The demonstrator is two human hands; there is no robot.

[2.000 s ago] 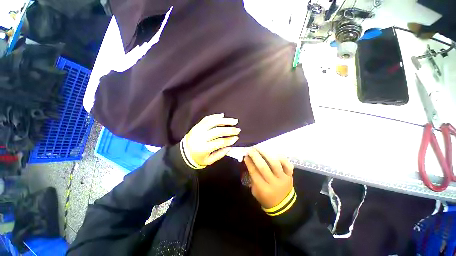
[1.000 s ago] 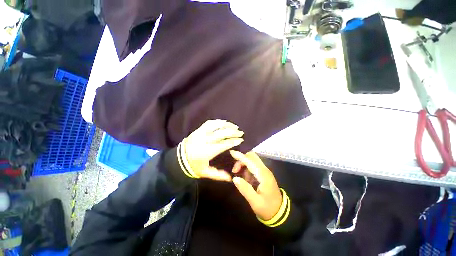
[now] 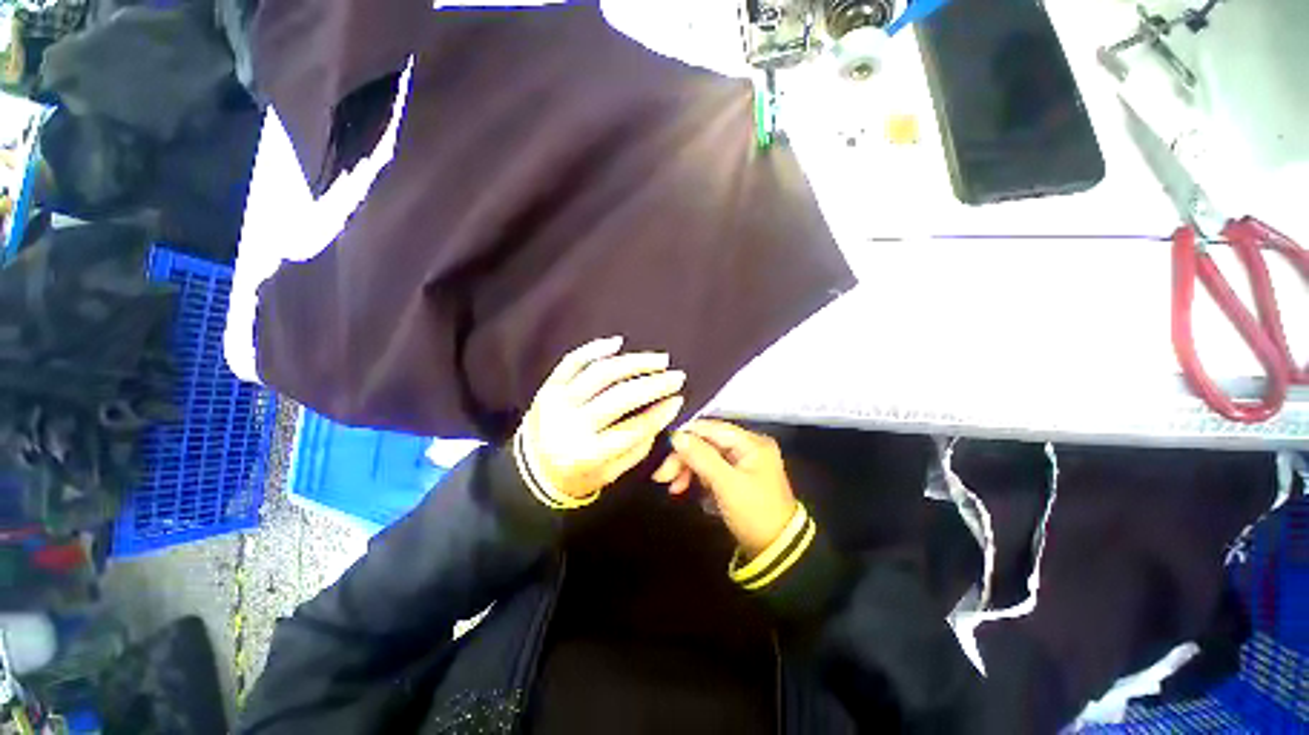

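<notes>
The dark brown-maroon garment panel [image 3: 603,216] lies spread over the white table, its right part under the metal needle parts [image 3: 782,43]. My left hand [image 3: 600,419] lies over the panel's front edge with fingers slightly spread; its thumb is hidden. My right hand [image 3: 735,481] is just to the right, below the table edge, its fingertips pinched together at the panel's edge close to my left fingertips. A thin white line shows along the edge there. The front part of the panel blends into my dark clothing.
A black smartphone [image 3: 1012,101] and red-handled scissors [image 3: 1227,323] lie right of the needle. A ruler strip [image 3: 919,421] runs along the table's front edge. White tape tails [image 3: 983,531] hang below. Blue crates [image 3: 201,409] and dark fabric piles [image 3: 79,359] stand at left.
The small white piece between my hands two seconds ago is gone from them. My hands parted, then closed together at the panel's edge. A white scrap now shows at lower right. The view has shifted.
</notes>
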